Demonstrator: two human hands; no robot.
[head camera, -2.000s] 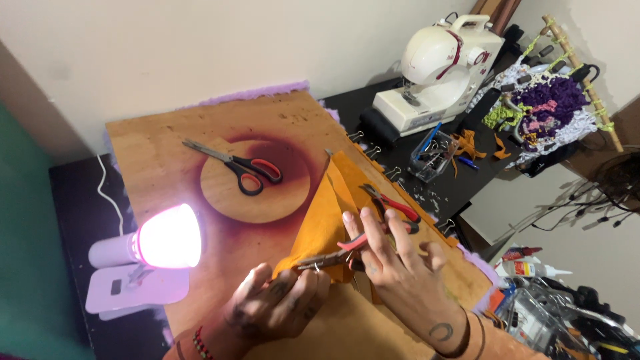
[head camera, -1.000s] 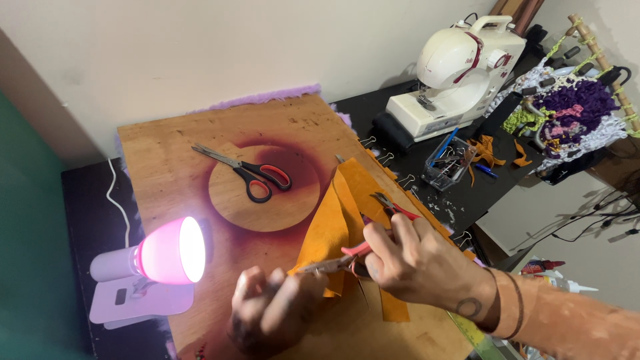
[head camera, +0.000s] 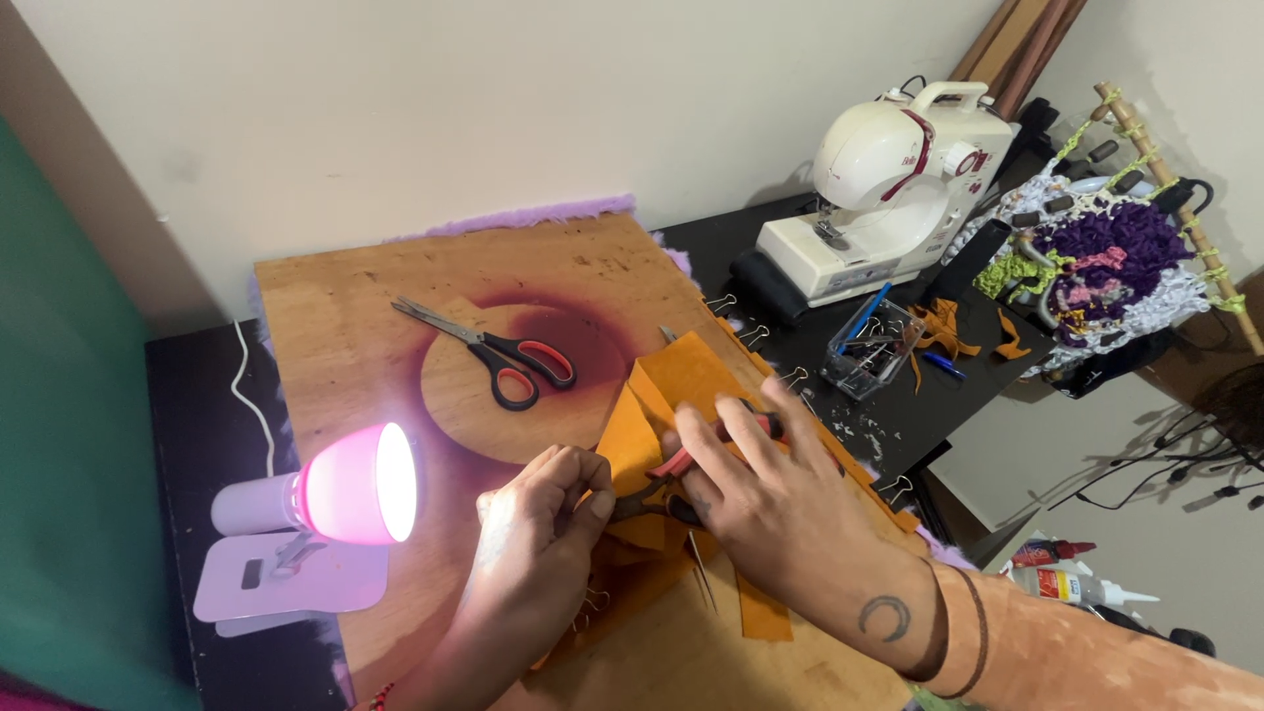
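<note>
Orange leather or fabric (head camera: 632, 434) lies folded on a wooden board. My left hand (head camera: 543, 533) pinches at its edge with closed fingers; what lies between the fingertips is hidden. Beside it, my right hand (head camera: 770, 484) holds red-handled pliers (head camera: 674, 464), whose dark jaws reach toward the left fingertips. A second red-handled tool (head camera: 768, 425) shows partly behind the right fingers. Thin needle-like metal pieces (head camera: 701, 568) lie below the pliers. Scissors with black and red handles (head camera: 494, 355) rest on the board's pale circle.
A lit pink clip lamp (head camera: 355, 484) stands at left. Binder clips (head camera: 755, 334) line the right edge of the wooden board (head camera: 326, 296). Beyond are a white sewing machine (head camera: 879, 197), a clear box of clips (head camera: 874, 351), orange scraps (head camera: 943, 329), a woven piece (head camera: 1116, 257) and glue bottles (head camera: 1071, 586).
My left hand has moved up and right, closer to the pliers. The fingers of my right hand have spread over the pliers. The view has shifted slightly.
</note>
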